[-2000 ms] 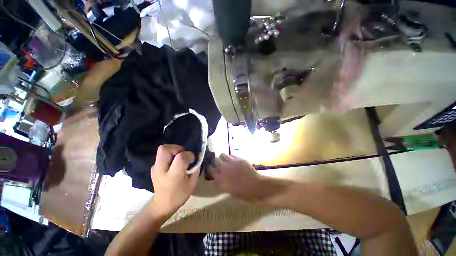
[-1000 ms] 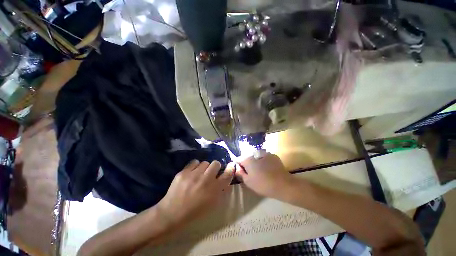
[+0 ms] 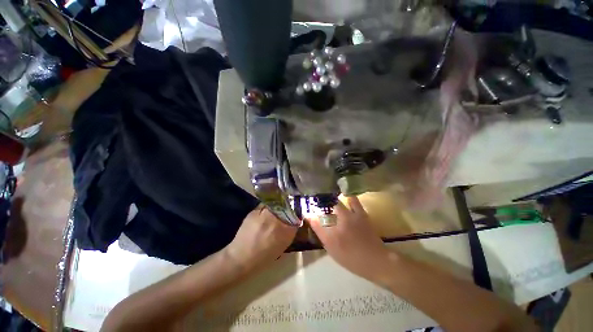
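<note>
A large black cloth garment (image 3: 149,149) lies heaped left of the needle on the machine bed and tabletop. My left hand (image 3: 263,237) is on the garment's edge just left of the needle, fingers bent and partly hidden by the machine's metal face part. My right hand (image 3: 348,237) is right beside the needle, its fingertips at a dark edge of the cloth under the machine head (image 3: 390,130). The presser foot and needle are hidden in the lamp's glare (image 3: 312,207) and behind the head parts. A small grey patch (image 3: 130,233) shows at the garment's lower left.
A dark green post (image 3: 257,39) rises above the head, beside a pearl bead cluster (image 3: 323,70). Pink cloth (image 3: 452,117) hangs on the head. A black strap (image 3: 474,246) crosses the bed at right, near green snips (image 3: 520,215). A brown tabletop (image 3: 39,220) lies at left.
Both hands moved from holding the white-edged cloth left of the needle up to the needle. The white edge is now out of sight. Since the last earlier frame, the hands are closer under the head.
</note>
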